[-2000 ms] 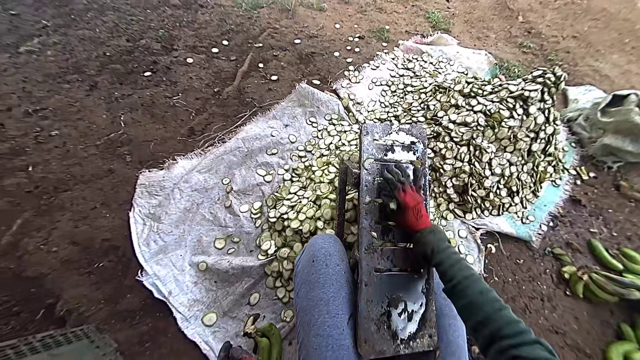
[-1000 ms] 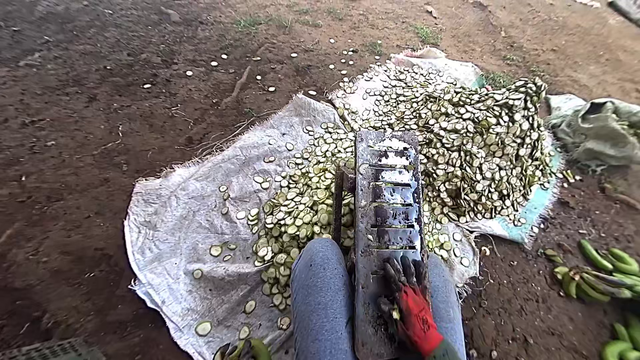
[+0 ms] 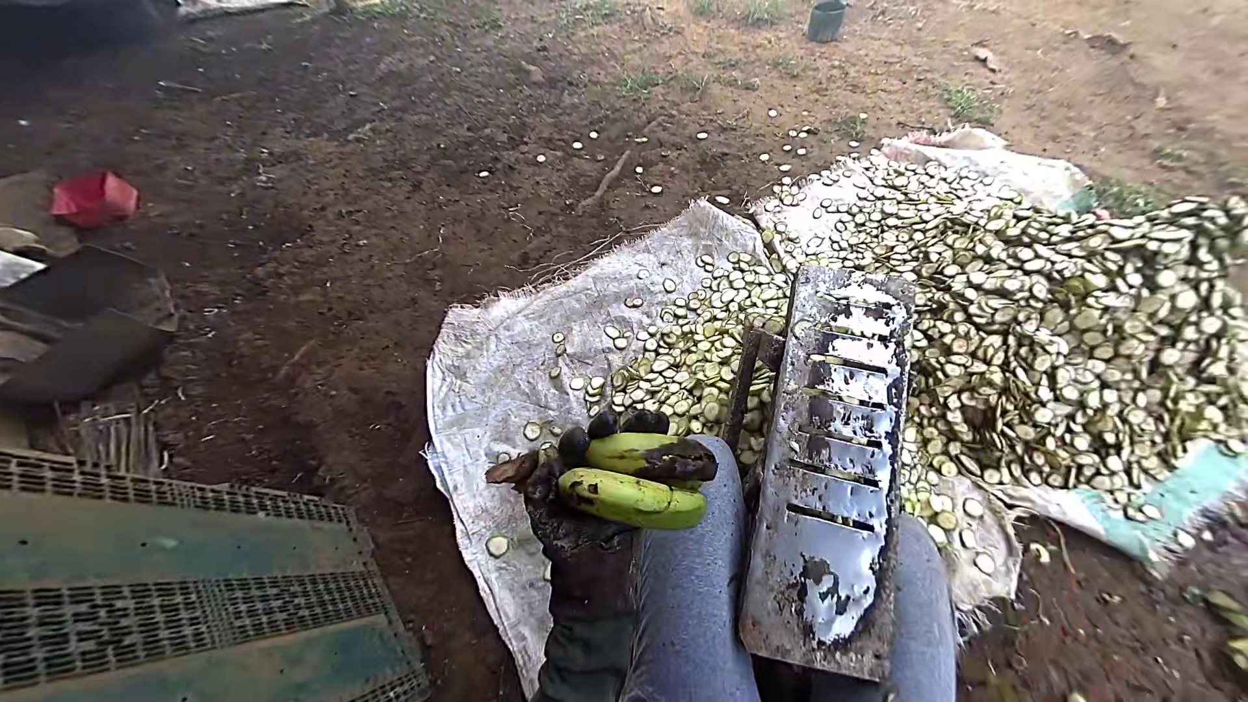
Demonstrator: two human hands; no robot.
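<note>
My left hand [image 3: 575,497], in a dark, stained glove, is closed around green bananas [image 3: 634,497] with blackened patches, just above my left thigh. Between my legs leans a long metal slicer board [image 3: 829,478] with several crosswise slots and wet, shiny patches. Nothing touches its face. My right hand is out of view. Round pale slices with green rims [image 3: 702,361] lie behind and beside the board on a whitish woven sheet [image 3: 526,361].
A large heap of slices [image 3: 1063,341] covers another sheet at the right. A green plastic crate [image 3: 185,585] stands at lower left. Dark scrap pieces [image 3: 88,312] and a red container [image 3: 95,199] lie at far left on bare soil.
My right hand, in a red and dark glove on the board before, has left the view. My left hand has come up beside the board with the bananas. The view has swung left.
</note>
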